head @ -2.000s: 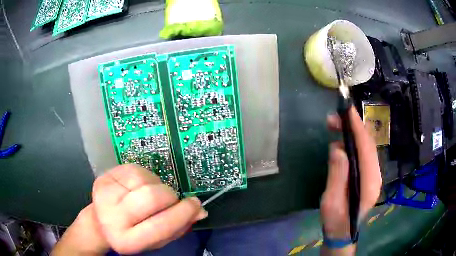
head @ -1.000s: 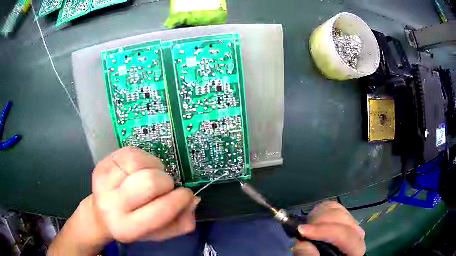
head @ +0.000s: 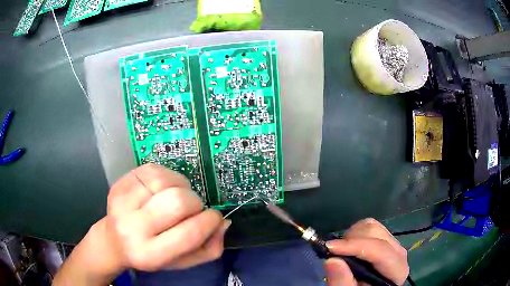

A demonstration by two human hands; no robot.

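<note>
Two long green circuit boards lie side by side, the left one (head: 162,106) and the right one (head: 240,111), on a translucent grey-white mat (head: 302,100). My left hand (head: 165,223) is closed on thin solder wire (head: 239,207) and covers the lower part of the left board. The wire's end reaches the lower right part of the right board. My right hand (head: 369,254) holds the soldering iron (head: 310,234) by its black handle. The iron's tip is at the right board's lower right corner, close to the wire's end; whether they touch is unclear.
A cream tub (head: 369,64) with silvery fill stands right of the mat. Below it are a yellow-brown square sponge tray (head: 428,137) and black boxes (head: 482,134). Blue nippers (head: 8,139) lie at far left. More boards (head: 92,8) and a yellow-green bar (head: 228,14) lie beyond.
The right hand has brought the iron from the tub down to the right board's lower right corner. The left hand stays beside the boards with the wire. The view has shifted slightly.
</note>
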